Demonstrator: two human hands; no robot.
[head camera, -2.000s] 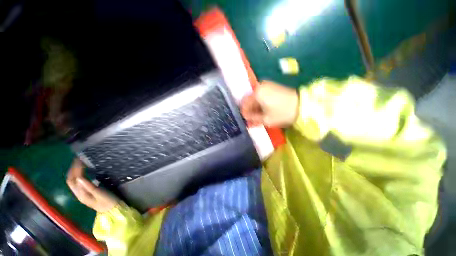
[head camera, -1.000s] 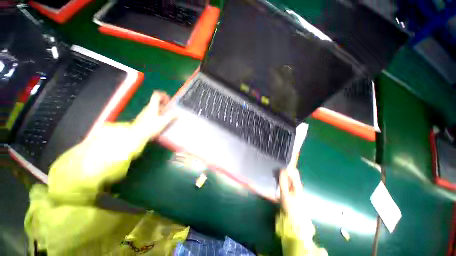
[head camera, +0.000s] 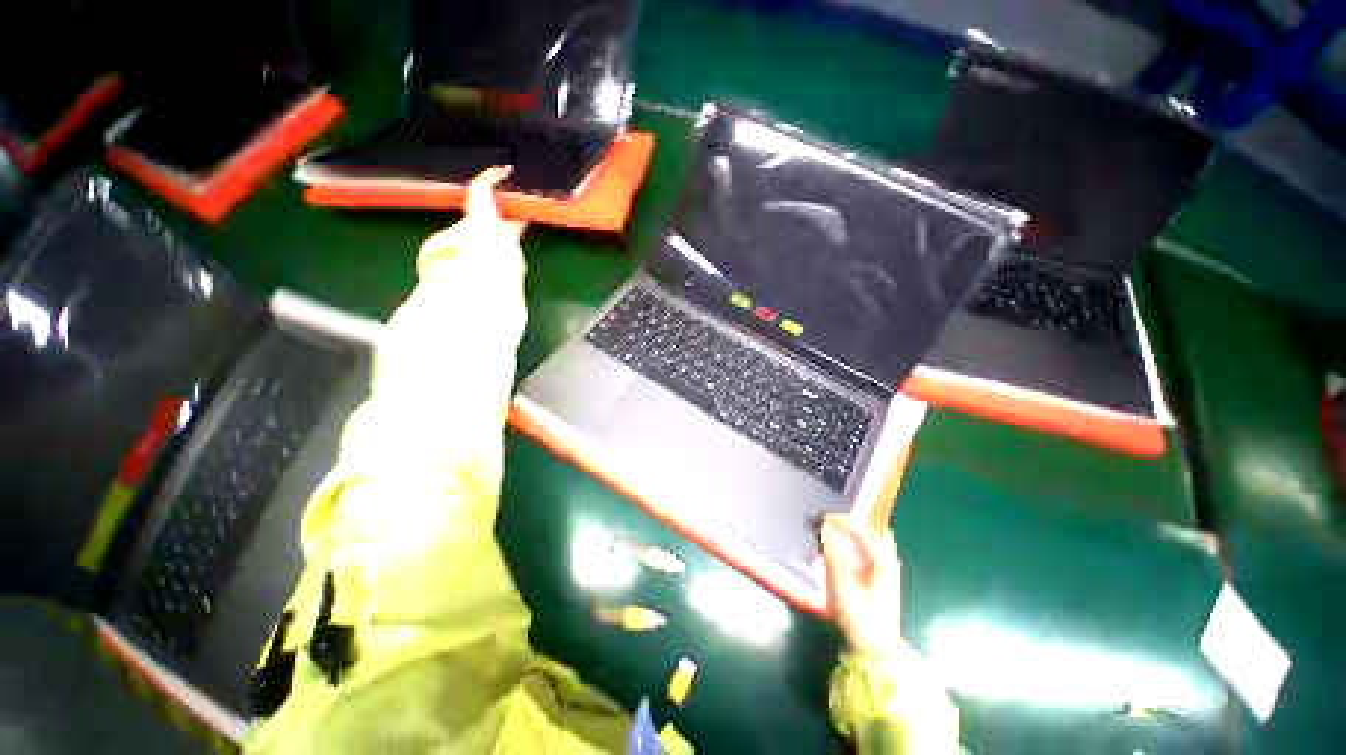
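An open laptop (head camera: 723, 387) with a dark screen and three small coloured labels rests tilted on a red-orange pad (head camera: 669, 509) in the centre. My right hand (head camera: 862, 572) grips its near right corner, thumb on the grey deck, other fingers mostly hidden. My left hand (head camera: 492, 198) reaches forward to the front edge of another open laptop (head camera: 509, 145) at the back, on its own pad (head camera: 598, 211). My left fingers touch or nearly touch that edge; whether they grip is unclear. Small yellow-ended USB dongles (head camera: 632, 617) lie on the green mat before the centre laptop.
An open laptop (head camera: 222, 487) stands close at left, partly behind my sleeve. Another (head camera: 1055, 332) stands behind right, and one more (head camera: 222, 126) at the back left. A white card (head camera: 1244, 651) lies at right.
The centre laptop now rests a little farther right. My left hand has left its left side and reached forward to the back laptop. My right hand stays at the near right corner.
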